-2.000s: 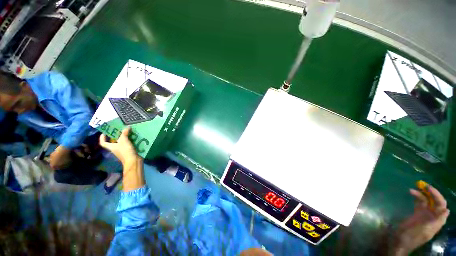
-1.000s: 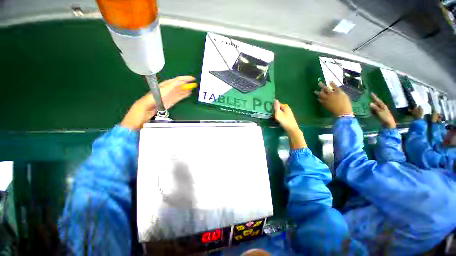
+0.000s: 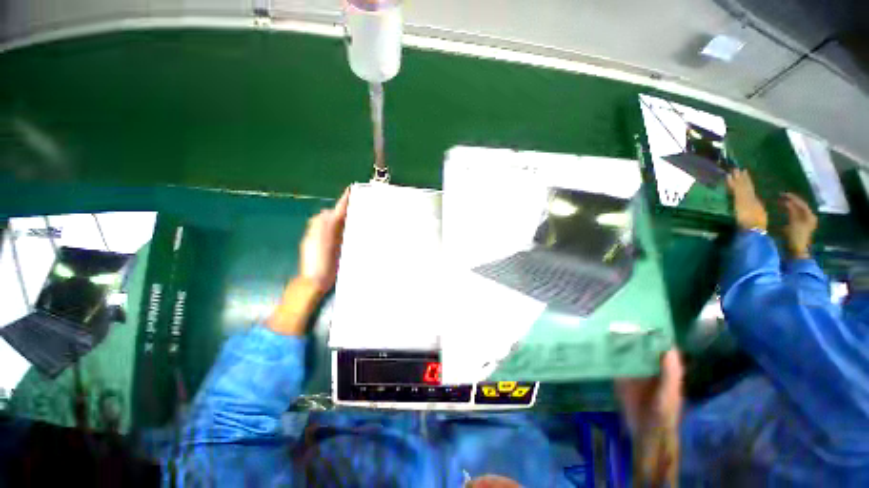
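A white and green retail box (image 3: 557,272) with a laptop-style picture is over the right half of the check-weighing scale, slightly blurred. My right hand (image 3: 656,396) grips its lower right corner. The scale's bare white pan (image 3: 389,272) shows to the left of the box. My left hand (image 3: 322,253) is at the pan's left edge, fingers near its back left corner; it holds no box. A red digit shows in the weight display (image 3: 398,372), partly covered by the box. Whether the box touches the pan is unclear.
Stacked retail boxes (image 3: 81,315) lie at the left. The signal tower (image 3: 373,43) stands behind the scale on a thin pole. At the right, another person's hands (image 3: 748,200) are by a retail box (image 3: 681,152) on the green conveyor (image 3: 238,105). More boxes lie beyond.
The view has shifted. The box my right hand held on the conveyor is now over the scale's right part. My left hand has moved from behind the scale to its left edge.
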